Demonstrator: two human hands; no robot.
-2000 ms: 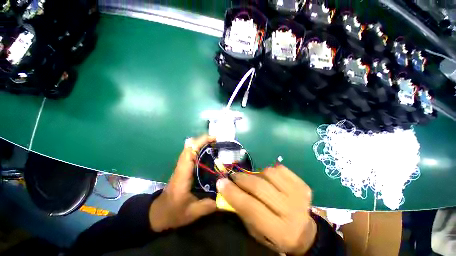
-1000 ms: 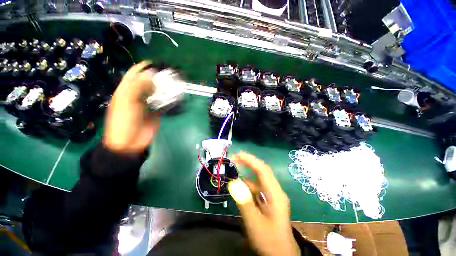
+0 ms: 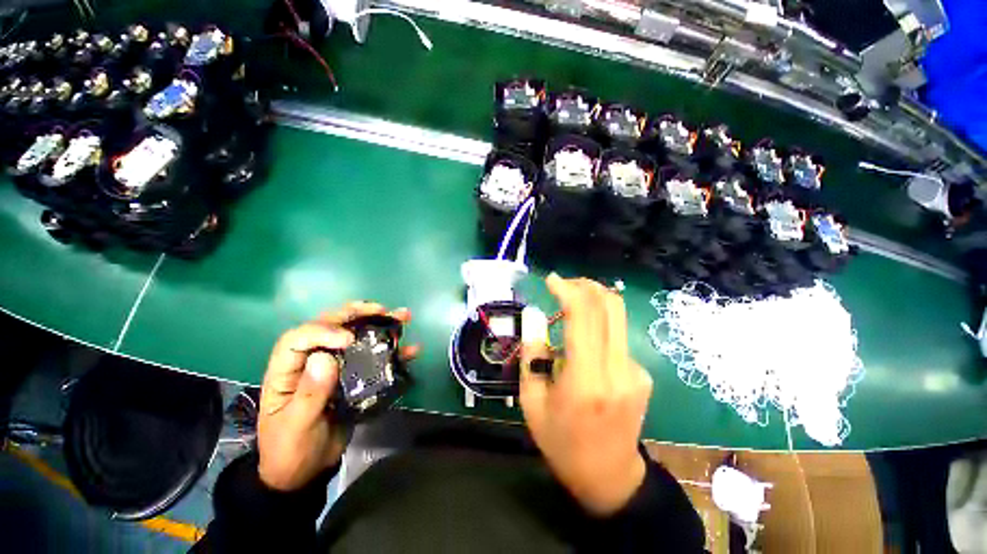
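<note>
My left hand [image 3: 306, 395] holds a black camera head module [image 3: 369, 366] with its circuit board side showing, above the bench's near edge. The housing [image 3: 473, 352], a black round cup on a white bracket [image 3: 492, 280], lies on the green bench in front of me. Red and yellow wires show in the cup, and its tail cable [image 3: 517, 234] runs back from the bracket. My right hand [image 3: 589, 392] is at the cup's right side, fingers over the wires. A black thing shows between its fingers; its grip is partly hidden.
Rows of black modules stand at the back right [image 3: 626, 179] and left [image 3: 145, 160]. A tangled white heap [image 3: 764, 357] lies to the right. A metal rail [image 3: 606, 36] runs behind. A round black stool [image 3: 139, 435] and a cardboard carton [image 3: 833, 503] stand below the near edge.
My left hand has come down from the left rear to the near edge with a module, now turned board side up. My right hand has moved slightly right, staying beside the housing.
</note>
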